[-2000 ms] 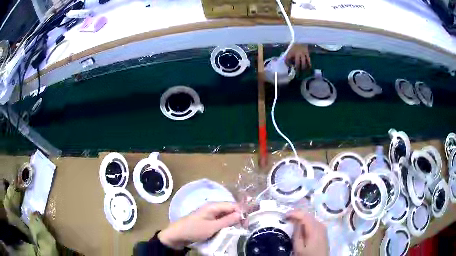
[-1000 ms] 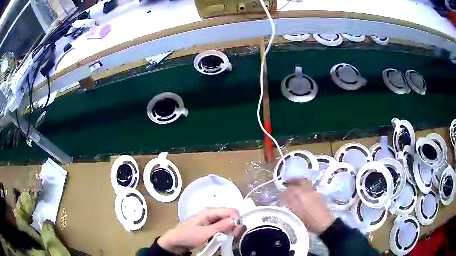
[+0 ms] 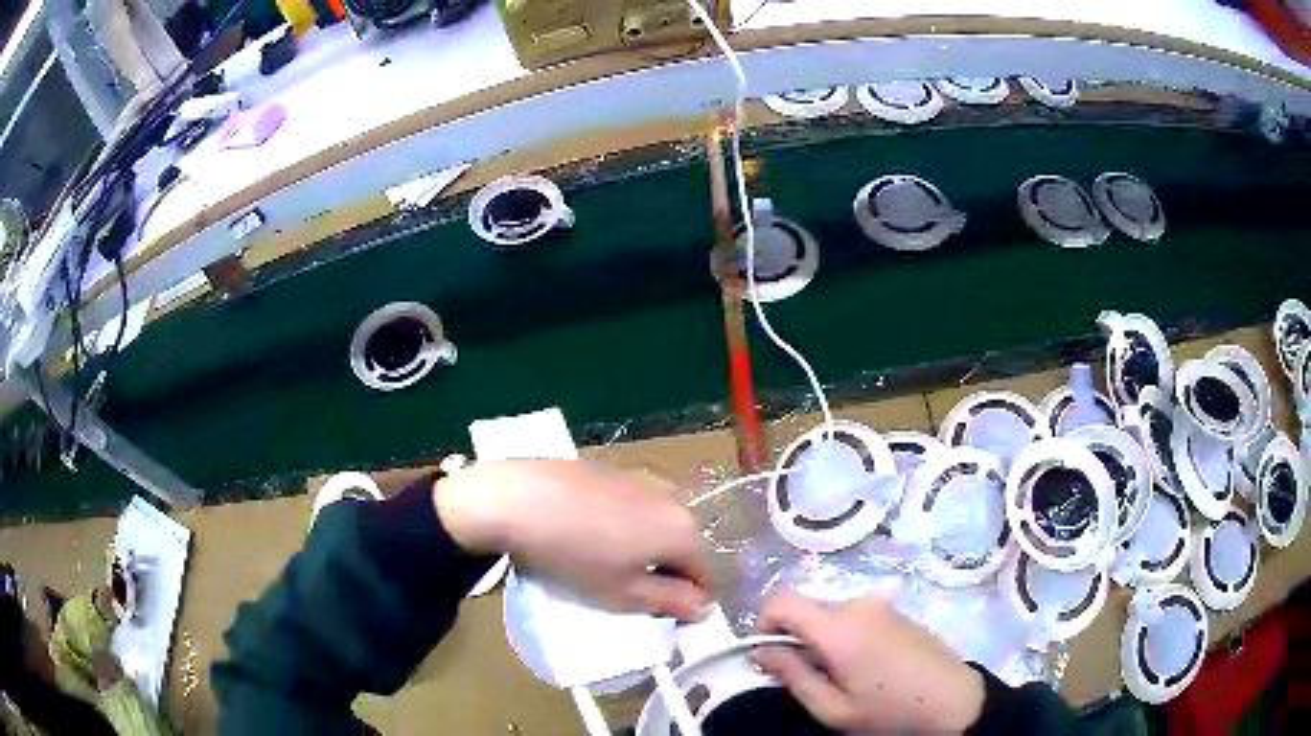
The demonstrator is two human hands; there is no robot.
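Note:
A round white housing (image 3: 690, 687) with a dark centre is at the bottom edge, partly cut off. My right hand (image 3: 870, 664) grips its upper right rim. My left hand (image 3: 582, 539) has its fingers curled at the housing's white neck; its grip is hidden. A flat white rectangular piece (image 3: 587, 633) shows above and below my left hand. It overlaps the round white cover (image 3: 532, 640). A thin white cable (image 3: 784, 345) hangs from above and runs over a nearby unit towards my left hand.
Overlapping round units (image 3: 1064, 503) heap on the right beside clear plastic film (image 3: 891, 590). Spaced units stand on the green conveyor (image 3: 575, 331), crossed by a stop bar (image 3: 742, 388). Another person's sleeve (image 3: 86, 654) shows at lower left.
My right hand has come back from the nearby unit to the housing rim. My left arm now reaches across the left units, and the flat white piece has appeared. The view has shifted.

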